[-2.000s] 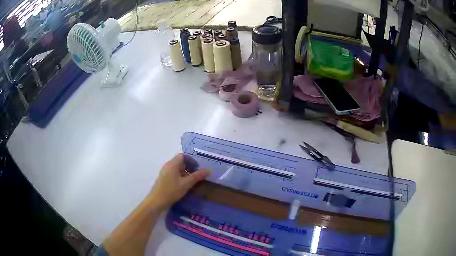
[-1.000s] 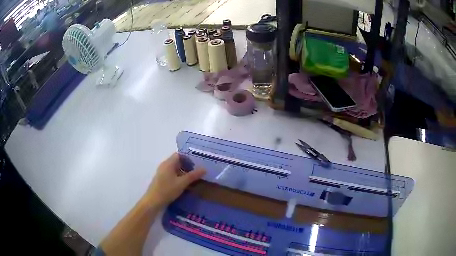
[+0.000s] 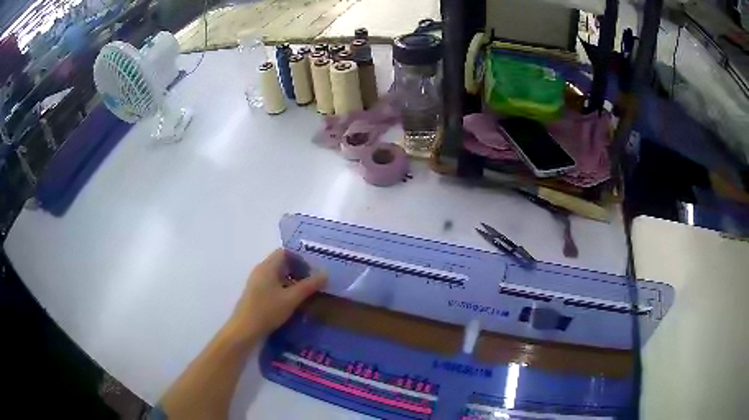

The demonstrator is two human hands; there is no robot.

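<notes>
A clear bluish plastic sewing template (image 3: 394, 283) lies open in front of me, with a brown strip (image 3: 394, 326) between its upper and lower leaves. The upper leaf has long black-and-white edged slots and a small dark rectangle at right. The lower leaf shows red and pink marks and is cut off by the bottom edge. My left hand (image 3: 275, 291) grips the left end of the upper leaf, thumb on top, fingers partly hidden. My right hand is not in view. Open thread snips (image 3: 507, 244) lie just behind the upper leaf.
Behind stand thread cones (image 3: 346, 89), a bottle (image 3: 419, 98) and tape rolls (image 3: 384, 164). A dark-framed shelf holds a phone (image 3: 538, 146) and green packet (image 3: 526, 86). A fan (image 3: 135, 82) and folded dark-blue cloth (image 3: 82, 160) are at left, a cream board (image 3: 694, 320) at right.
The whole scene has shifted slightly left in the picture. My left hand keeps its grip at the same end of the template, which looks unchanged on the table.
</notes>
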